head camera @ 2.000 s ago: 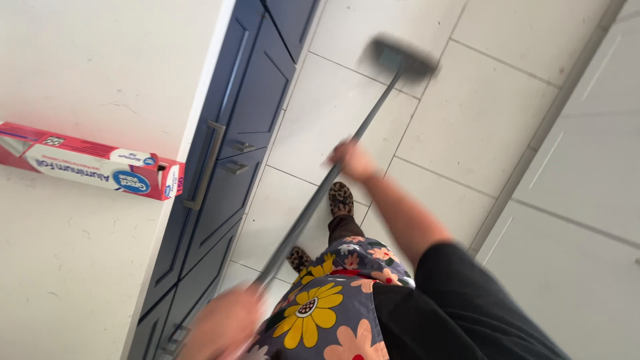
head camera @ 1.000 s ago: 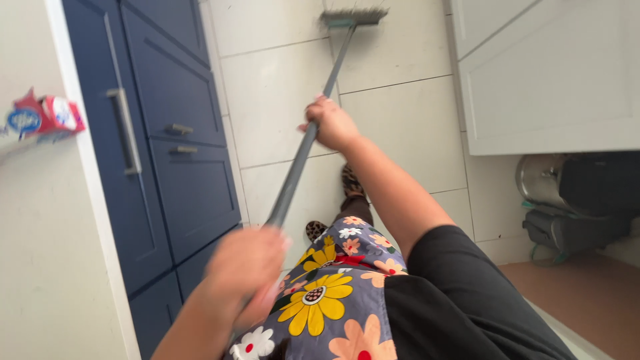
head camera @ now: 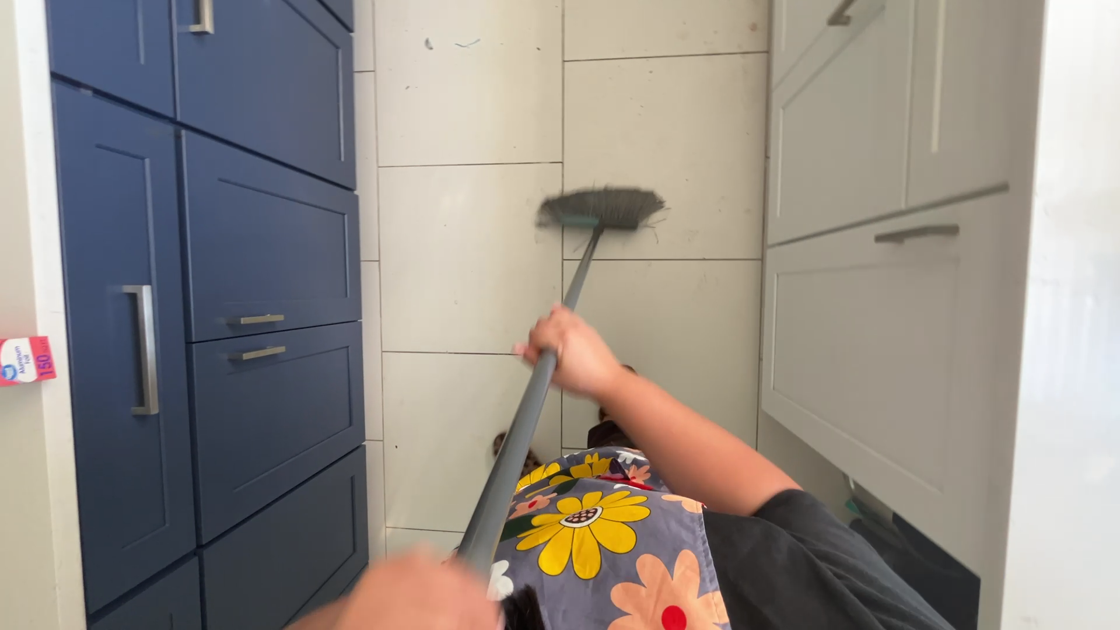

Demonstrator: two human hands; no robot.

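Note:
A broom with a grey pole (head camera: 516,437) runs from the bottom of the view up to its dark bristle head (head camera: 604,208), which is on the white tiled floor (head camera: 468,262). My right hand (head camera: 573,350) is wrapped around the middle of the pole. Nearer the camera, my left hand (head camera: 420,595) grips the upper end of the pole; it is blurred and partly cut off by the bottom edge. A flower-print apron (head camera: 612,542) covers my front, and my patterned shoes show in part below the pole.
Navy blue cabinets (head camera: 271,236) with metal handles line the left side. White cabinets (head camera: 862,350) stand along the right. An aluminum foil box (head camera: 26,360) lies on the white counter (head camera: 22,490) at the far left. Small bits of debris (head camera: 429,44) dot the floor.
The broom head has come nearer to my feet, with both hands still on the pole. The view has turned, and more of the white cabinets shows at the right.

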